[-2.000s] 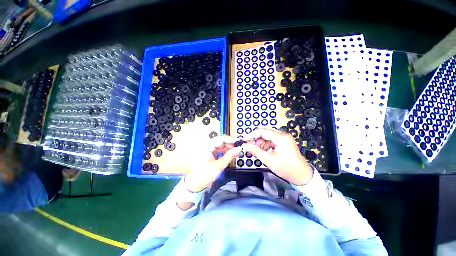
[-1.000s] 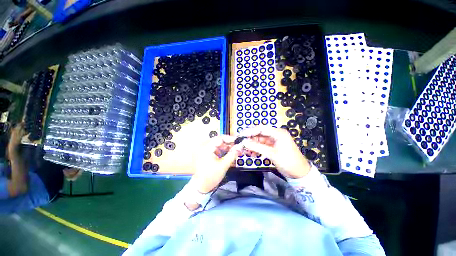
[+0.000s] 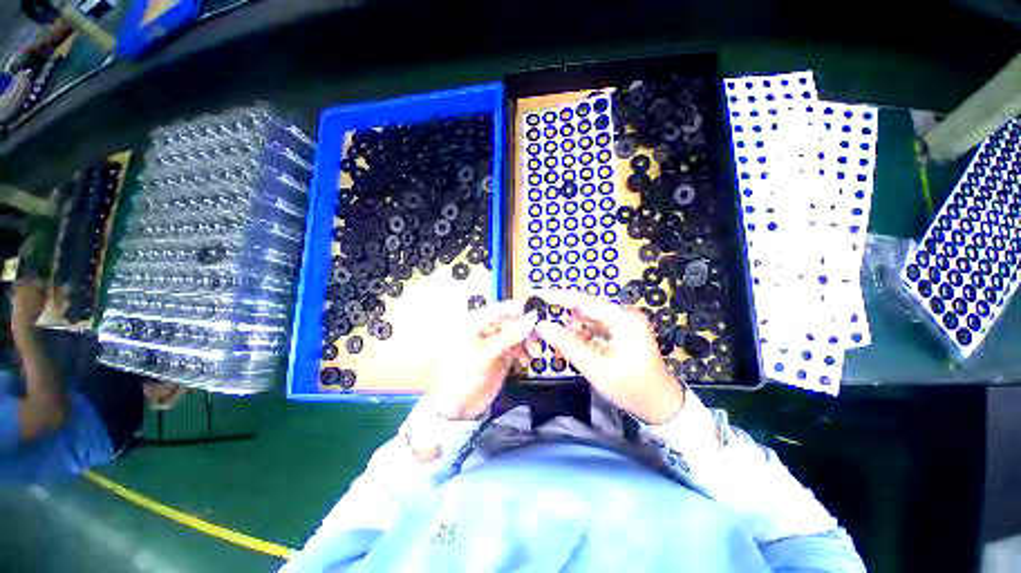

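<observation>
My left hand and my right hand meet over the lower part of the adhesive sheet. A small round black part is pinched at the left fingertips. The right fingertips are close together beside it; whether they hold a ring or touch the part cannot be told. The white sheet with rows of dark rings lies in the left side of the black tray. Loose black parts fill the tray's right side. The hands hide some of the sheet's lower rows.
The blue tray of loose black parts stands left of the black tray. Stacked clear trays stand farther left. White dotted sheets overlap at right. A sheet with bold rings lies far right. A coworker's arm is at far left.
Both hands have shifted slightly at the fingertips, and the black part now shows more clearly above the left fingers. The coworker's arm has come up towards the parts at far left.
</observation>
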